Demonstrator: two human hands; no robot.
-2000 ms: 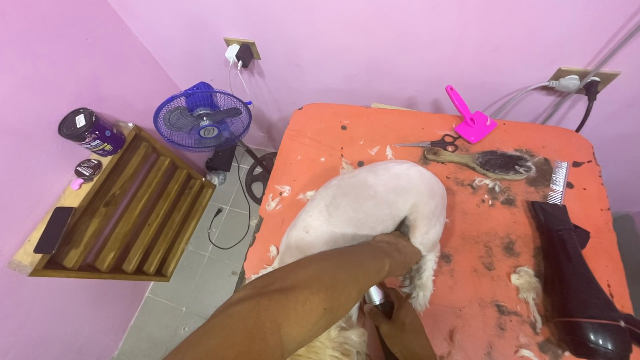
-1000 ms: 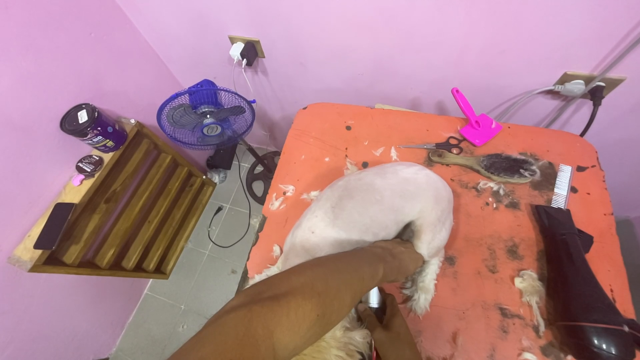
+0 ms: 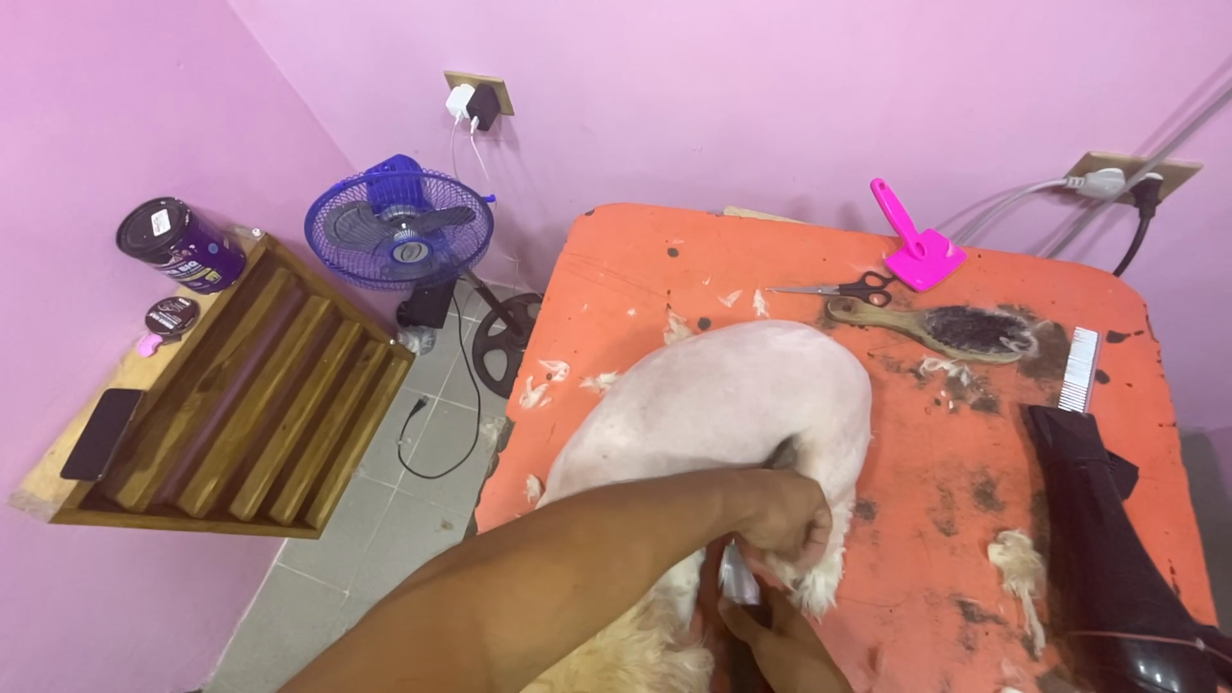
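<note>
A dog with a closely clipped white body (image 3: 712,404) stands on the orange table (image 3: 924,462), its lower legs and front end still covered in longer cream fur. My left hand (image 3: 789,520) reaches across it, fingers curled on the hind leg beside the flank; what the fingers grip is partly hidden. Below it, my right hand (image 3: 770,630) is closed around a silver and dark hair clipper (image 3: 739,576), its head under the dog's belly. The dog's head is out of view.
Scissors (image 3: 847,289), a pink slicker brush (image 3: 919,250), a wooden bristle brush (image 3: 934,327), a metal comb (image 3: 1080,371) and a black hair dryer (image 3: 1107,539) lie on the table among loose fur. A blue fan (image 3: 399,226) and wooden rack (image 3: 260,395) stand left.
Both hands stay around the dog's hind leg and belly, with only small shifts of the clipper and the right hand. The tools on the table have not moved.
</note>
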